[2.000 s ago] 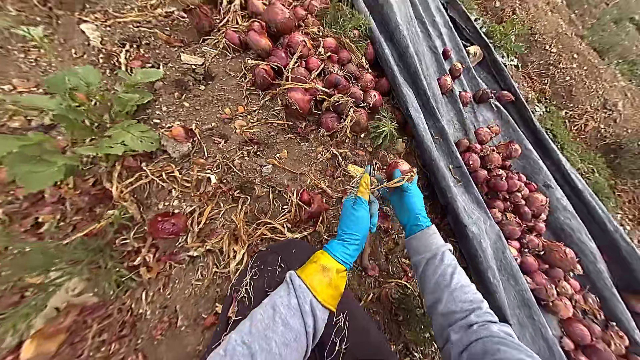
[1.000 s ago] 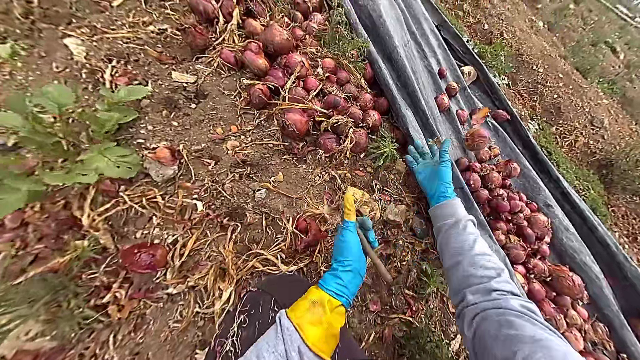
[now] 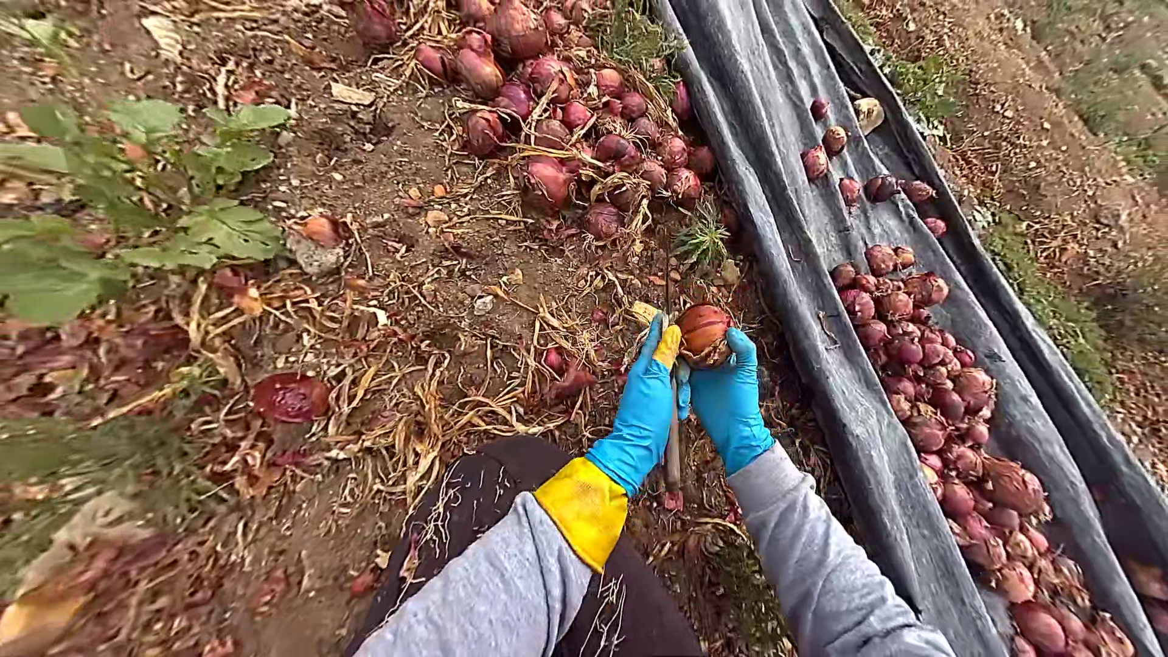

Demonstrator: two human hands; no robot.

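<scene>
My left hand (image 3: 650, 392), in a blue glove with a yellow cuff, is closed around a tool with a thin wooden handle (image 3: 673, 452); its working end is hard to make out. Beside it my right hand (image 3: 730, 397), in a blue glove, holds a reddish-brown onion (image 3: 703, 335) with dry skin. The onion sits close against the left fingertips. Below the hands, the handle points down toward the soil. A pale yellowish piece (image 3: 644, 313) shows just past the left fingers.
A heap of red onions (image 3: 547, 182) lies on the soil ahead. At right, more onions (image 3: 949, 401) form a long row on black ground fabric (image 3: 794, 265). Dry stalks (image 3: 420, 411), a cut onion piece (image 3: 290, 398) and a leafy green plant (image 3: 214, 228) are at left.
One second ago my right hand was spread over the fabric's edge with an onion in the air beyond it. It has come back beside my left hand and now holds another onion.
</scene>
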